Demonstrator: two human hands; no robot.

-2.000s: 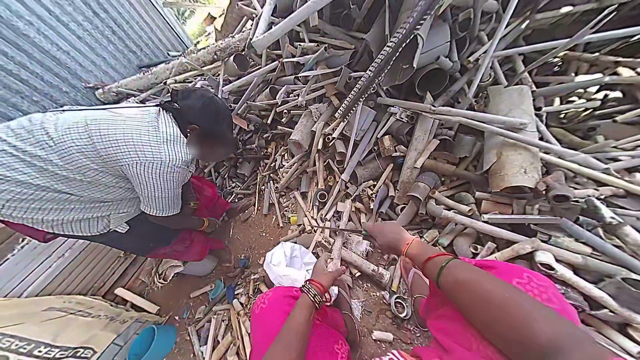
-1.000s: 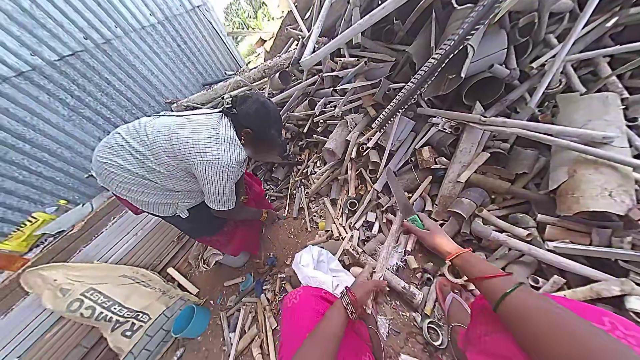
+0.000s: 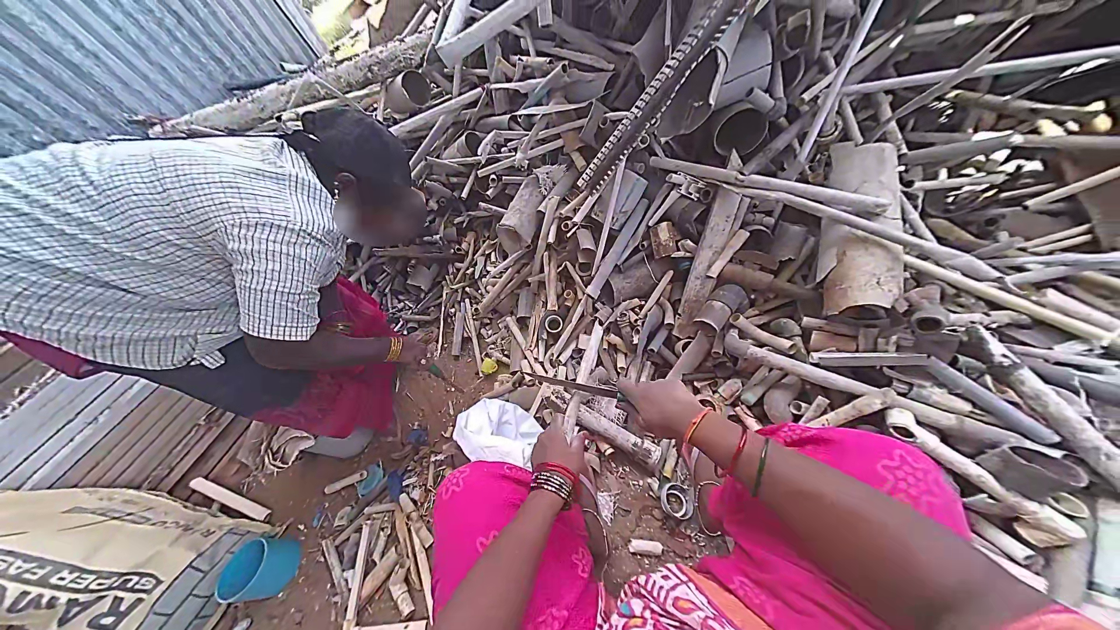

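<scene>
My left hand (image 3: 558, 448) grips the near end of a thin pale pipe or stick (image 3: 588, 359), which points away from me into the heap. My right hand (image 3: 661, 406) is closed on the green handle of a knife (image 3: 570, 385). The dark blade points left and lies across the pale piece, just beyond my left hand. A white plastic bag (image 3: 497, 430) lies to the left of my left hand. On the ground below my right hand sits a ring-shaped fitting (image 3: 676, 500).
A large heap of old pipes and sticks (image 3: 717, 210) fills the far side and right. A co-worker (image 3: 201, 254) bends over it at left. Near-left are a printed sack (image 3: 79, 560), a blue plastic tub (image 3: 259, 570) and stacked planks (image 3: 105, 429). A corrugated metal wall (image 3: 149, 61) stands behind.
The knife blade was raised and pointed up and away one second ago; now it lies low across the pale piece. My left hand keeps its grip. The view has swung somewhat.
</scene>
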